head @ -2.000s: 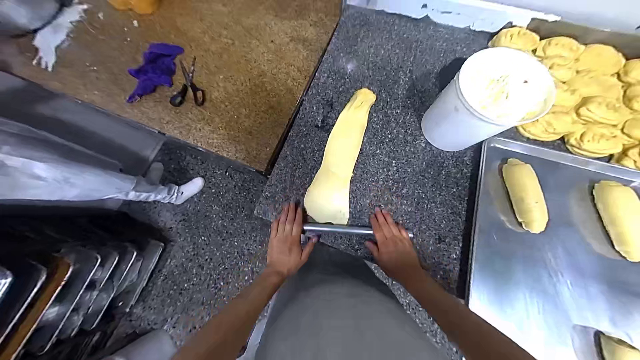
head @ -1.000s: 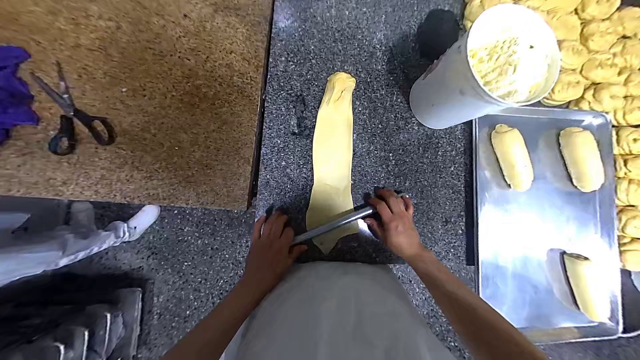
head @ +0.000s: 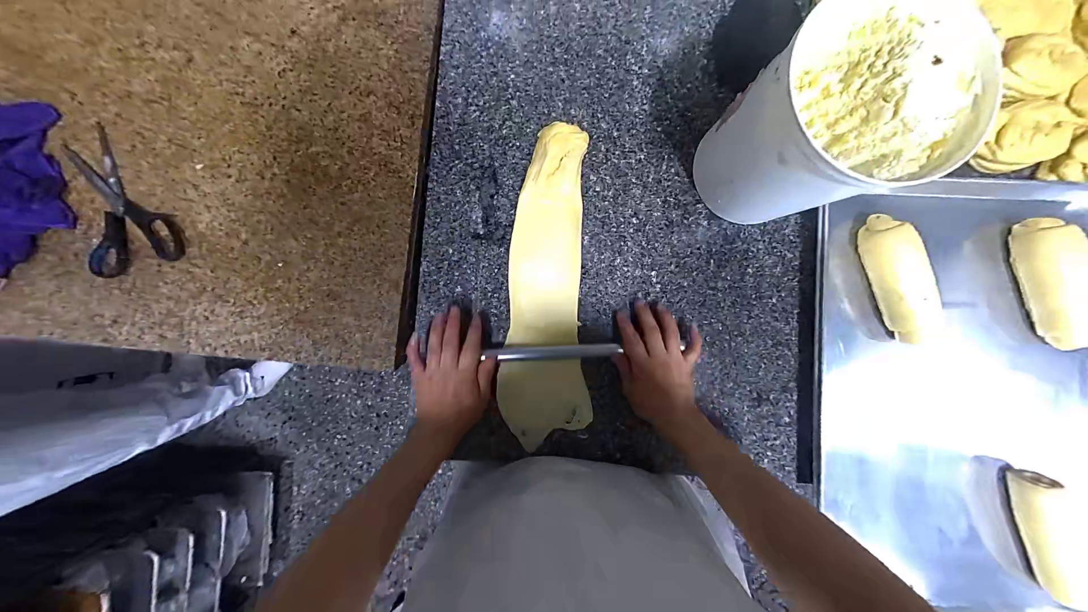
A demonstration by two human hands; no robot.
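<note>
A long flat strip of yellow dough (head: pixel 546 255) lies lengthwise on the speckled dark stone counter (head: pixel 705 272), its far end thicker and its near end thin and ragged. A thin metal rolling rod (head: pixel 557 352) rests across the lower part of the strip. Over the rod's left end lies my left hand (head: pixel 450 370), fingers pointing forward. My right hand (head: pixel 659 361) is pressed on its right end in the same way. Both palms are turned down, one on each side of the dough.
At the right, a metal baking tray (head: pixel 918 425) holds several dough rolls. A white bucket (head: pixel 756 161) containing a crumbly yellow mass stands beyond it, near shaped dough pieces (head: pixel 1033 119). Scissors (head: pixel 119 208) and a purple cloth (head: pixel 30 178) lie on the brown board (head: pixel 289 170). A person's white-clad leg (head: pixel 127 425) shows lower left.
The rod, slanted across the dough's near end a second ago, now lies level and farther up the strip. The dough strip reaches closer to the counter's front edge than two seconds ago.
</note>
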